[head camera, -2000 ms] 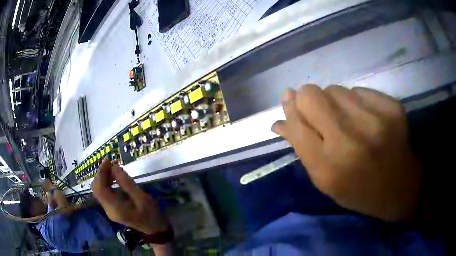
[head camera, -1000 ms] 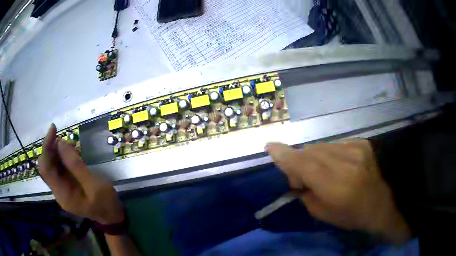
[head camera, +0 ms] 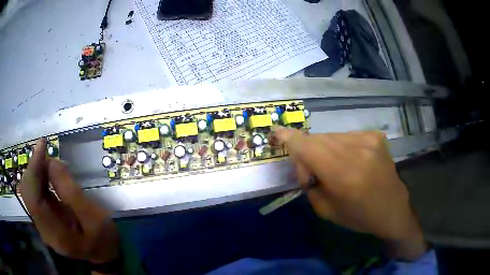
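A PCB panel (head camera: 174, 171) of several joined boards lies across the conveyor rails (head camera: 161, 201) in front of me, with a row of yellow transformers (head camera: 224, 125) on its far side and round capacitors nearer me. My right hand (head camera: 344, 180) is at its right end, fingertips over the last boards. Thin silver-grey tweezers (head camera: 280, 203) stick out from under the right palm. My left hand (head camera: 67, 201) is at the left, fingers apart and holding nothing, over the right end of a second PCB panel (head camera: 22, 159), partly hidden by the fingers.
A sample board (head camera: 92, 62) with a dark cable lies on the bench at upper left. A printed paper sheet (head camera: 225, 45) lies behind the rails with a black phone (head camera: 185, 7) on it. A crumpled dark cloth (head camera: 352, 48) lies right of the paper.
The view has turned towards the panel, which now shows more face-on. My right hand has moved from beside the panel onto its right end. My left hand remains near the second panel.
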